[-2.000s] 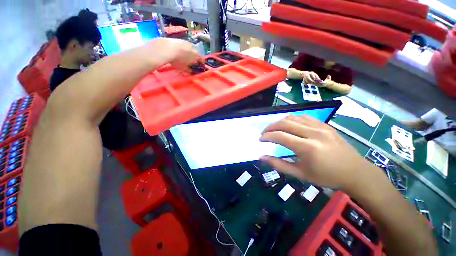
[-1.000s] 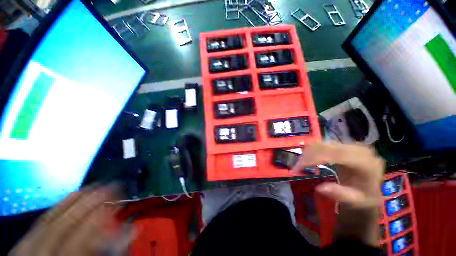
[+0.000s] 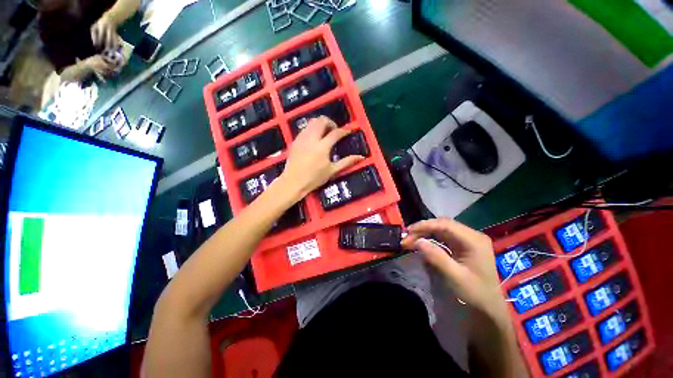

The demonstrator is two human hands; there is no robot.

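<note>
A red-orange tray (image 3: 269, 277) lies on the bench with black handsets in two columns of pockets. My left hand (image 3: 313, 155) reaches over it, thumb and fingers around a handset (image 3: 350, 146) in the right column, partly hidden by the fingers. Another black handset (image 3: 369, 236) lies across the front right pocket. My right hand (image 3: 454, 255) pinches the plug of a thin white data cable at the right end of this handset. A white label slip (image 3: 302, 251) lies in the front left pocket.
Monitors stand at left (image 3: 74, 251) and upper right (image 3: 546, 66). A black mouse (image 3: 474, 146) sits on a pale pad (image 3: 435, 184). A second tray of blue-fronted phones (image 3: 520, 336) is at lower right. Labelled black units (image 3: 206, 212) lie left. Another person's hands (image 3: 107, 55) are upper left.
My left hand has moved from lower left onto the tray. The right column pocket that was empty now holds a handset under it. My right hand has closed at the cable plug; the view has turned.
</note>
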